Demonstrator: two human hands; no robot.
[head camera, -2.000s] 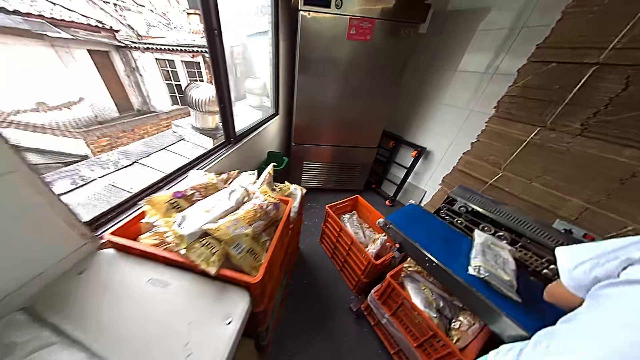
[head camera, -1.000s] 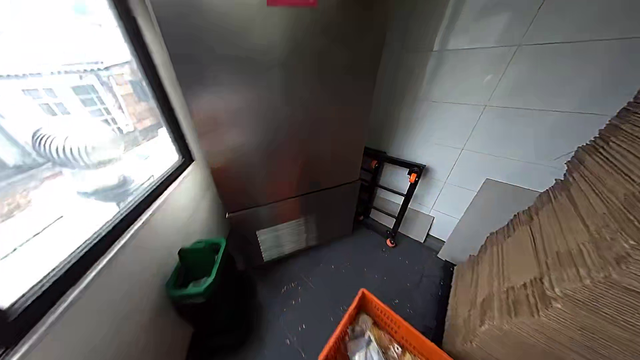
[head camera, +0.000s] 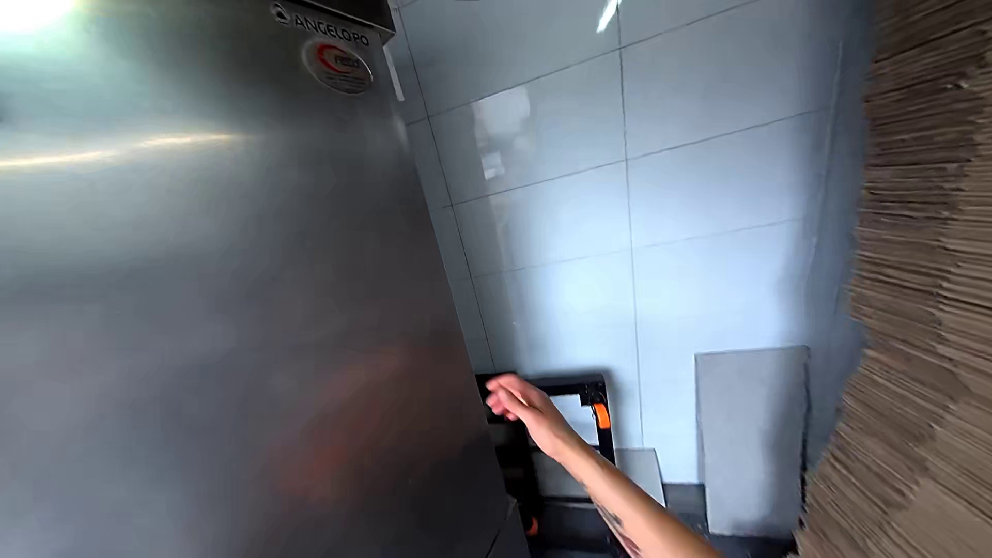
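Note:
My right hand (head camera: 518, 399) reaches in from the lower right with its fingers loosely curled and slightly blurred. Nothing shows in it. It is near the right edge of a stainless steel cabinet (head camera: 232, 310), in front of a black metal frame (head camera: 570, 384) with orange parts; whether it touches either cannot be told. My left hand is out of view.
Stacked flat cardboard (head camera: 922, 310) rises along the right side. Behind stands a tiled wall (head camera: 542, 194), with a grey panel (head camera: 752, 442) leaning on it. A smaller pale panel (head camera: 642, 469) sits low beside the black frame.
My right hand and forearm have come into view. The view has moved much closer to the steel cabinet; the window, green bin and orange crates are no longer seen.

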